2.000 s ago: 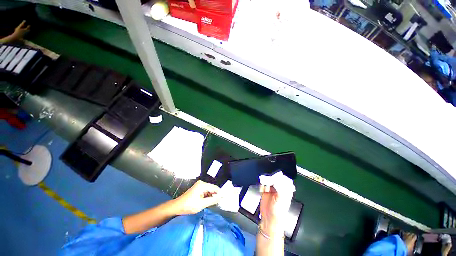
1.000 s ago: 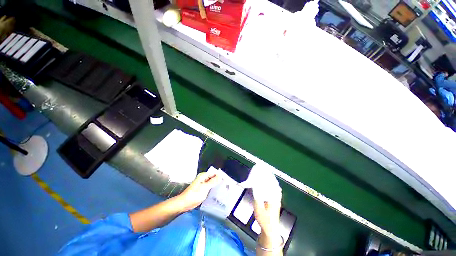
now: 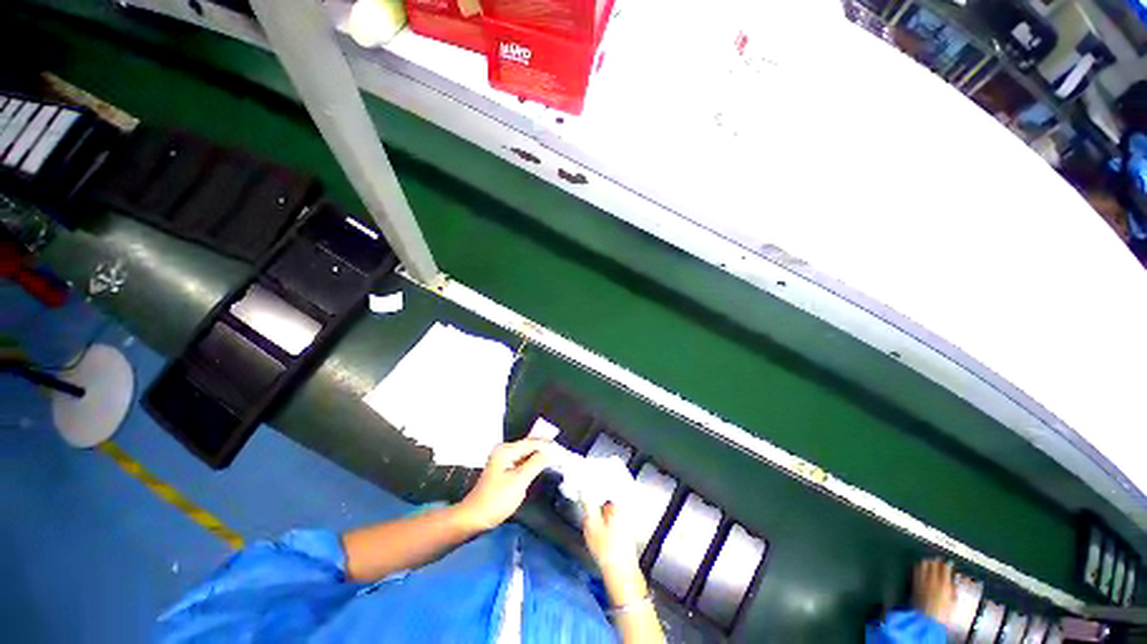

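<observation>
A black phone tray (image 3: 707, 609) lies in front of me, with several phones under white film (image 3: 688, 544) in its slots. My right hand (image 3: 613, 535) is over the tray's left part, with a crumpled white cloth (image 3: 601, 483) in its fingers. My left hand (image 3: 503, 484) is at the tray's left end, fingertips pinched on a small white piece beside the cloth. Whether this is film or backing is unclear. The cloth and hands hide the slots beneath them. A stack of white film sheets (image 3: 450, 393) lies left of my left hand.
Another tray (image 3: 227, 393) with dark slots and one bright slab lies left, with more trays behind. A small white object (image 3: 386, 303) is near the metal post (image 3: 359, 151). Red cartons (image 3: 541, 63) stand on the white shelf. Another person's hand (image 3: 933, 589) is at a tray, lower right.
My right hand and the cloth have moved left, towards my left hand. The dark slab seen over the tray is no longer visible there, and more white-covered slots show. Another person's hand has come to the lower-right tray.
</observation>
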